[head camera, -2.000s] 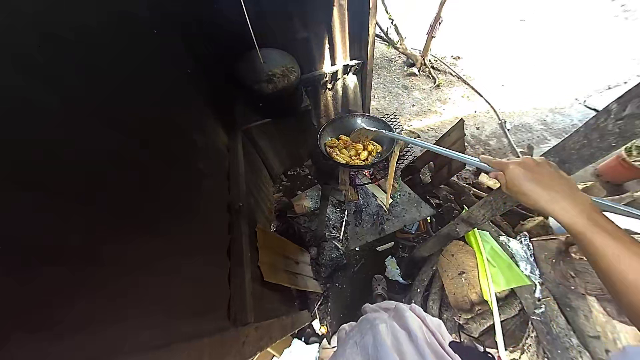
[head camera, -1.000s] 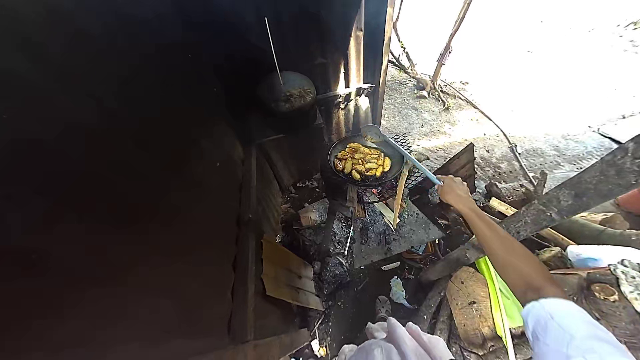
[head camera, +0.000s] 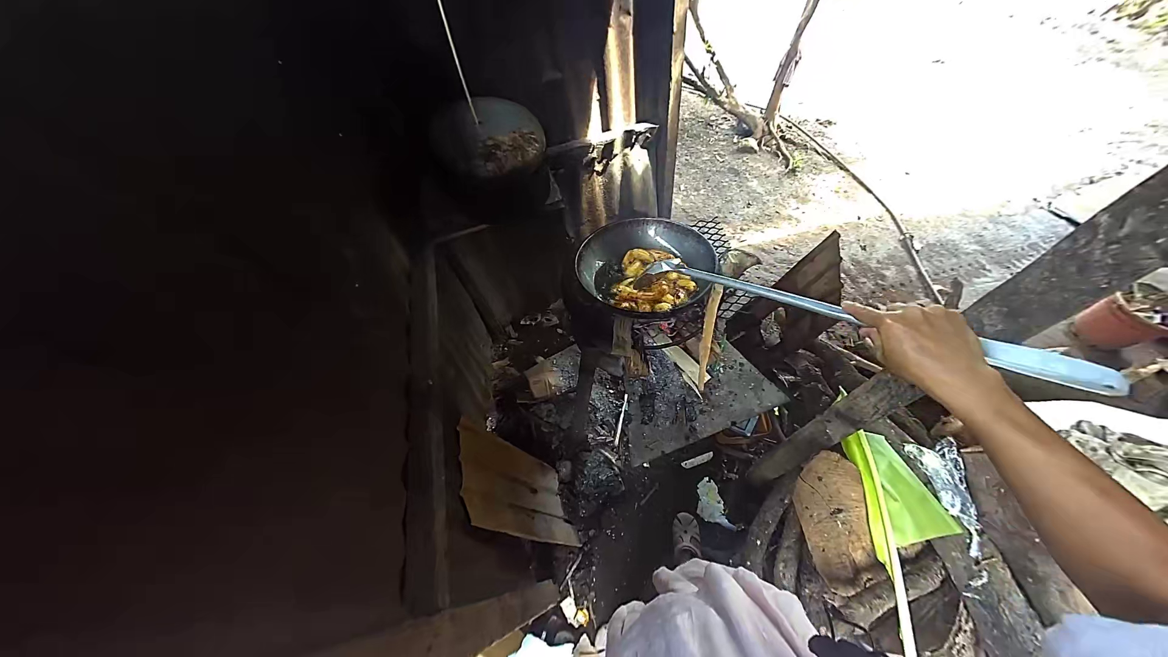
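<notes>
My right hand (head camera: 926, 351) is closed around the handle of a long metal spatula (head camera: 776, 294). The spatula's blade dips among browned yellow food pieces (head camera: 650, 290) that lie in dark oil in a black wok (head camera: 607, 248). Under the wok are firewood sticks (head camera: 710, 338) and part of a metal mesh (head camera: 707, 233). The end of the spatula's handle extends to the right past my hand. My left hand is not in view.
A lidded pot (head camera: 497, 137) stands in the dark behind the wok. Split logs (head camera: 835, 511), a green leaf (head camera: 903, 497) and a slanted plank (head camera: 1095, 246) are at the right. Corrugated metal (head camera: 511, 484) stands at lower left. My shoe (head camera: 686, 534) shows below.
The spatula's blade has moved from the wok's rear right rim into the food, which is now gathered toward the near side. My right hand has moved right and lower.
</notes>
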